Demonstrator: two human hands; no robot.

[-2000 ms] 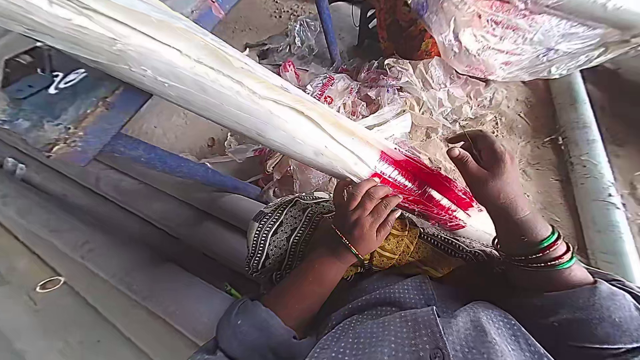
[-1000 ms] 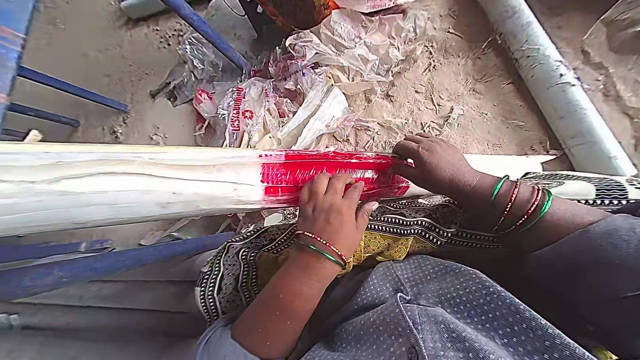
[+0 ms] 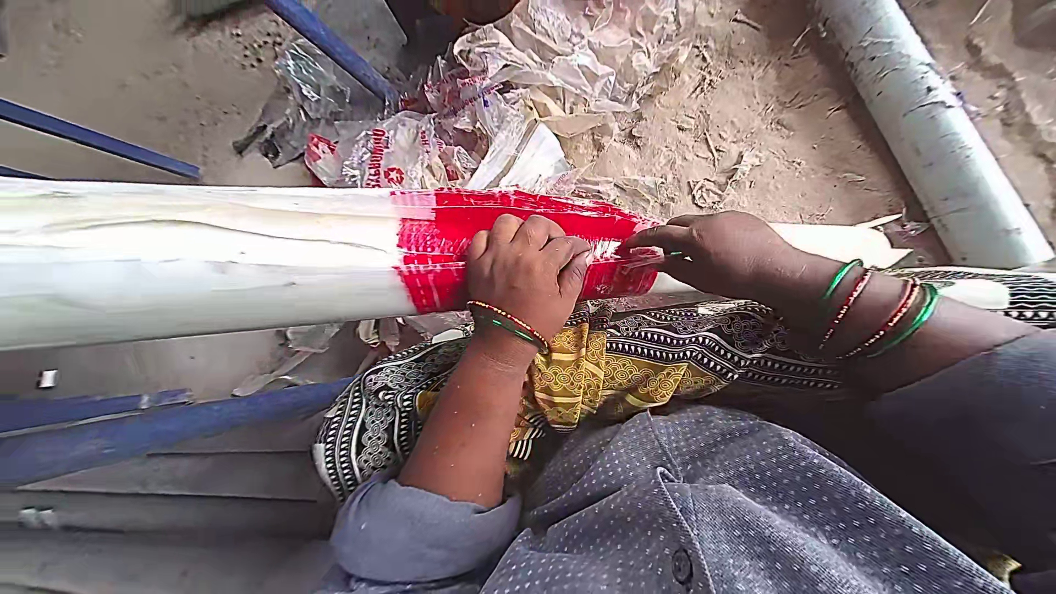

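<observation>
A long roll wrapped in whitish plastic film (image 3: 190, 256) lies across my lap, running from the left edge toward the right. Around its right part goes a red plastic wrap (image 3: 445, 223) with a shiny, wrinkled surface. My left hand (image 3: 528, 268) rests on the red wrap with curled fingers, pressing its near side. At the right end of the red part, the thumb and fingertips of my right hand (image 3: 701, 252) pinch at the wrap's edge. Past that hand the roll's whitish end (image 3: 841, 243) shows, with a torn flap. Patterned cloth (image 3: 660, 363) covers my lap beneath it.
Crumpled clear and printed plastic bags (image 3: 404, 153) lie on the dusty ground beyond the roll. A pale pipe (image 3: 932, 124) lies at the upper right. Blue metal bars (image 3: 330, 49) stand at the upper left, and another blue bar (image 3: 206, 425) runs at the lower left.
The view has turned since two seconds ago, so the roll now lies level. My right hand, raised off the wrap then, came down onto the red part and now pinches its right end.
</observation>
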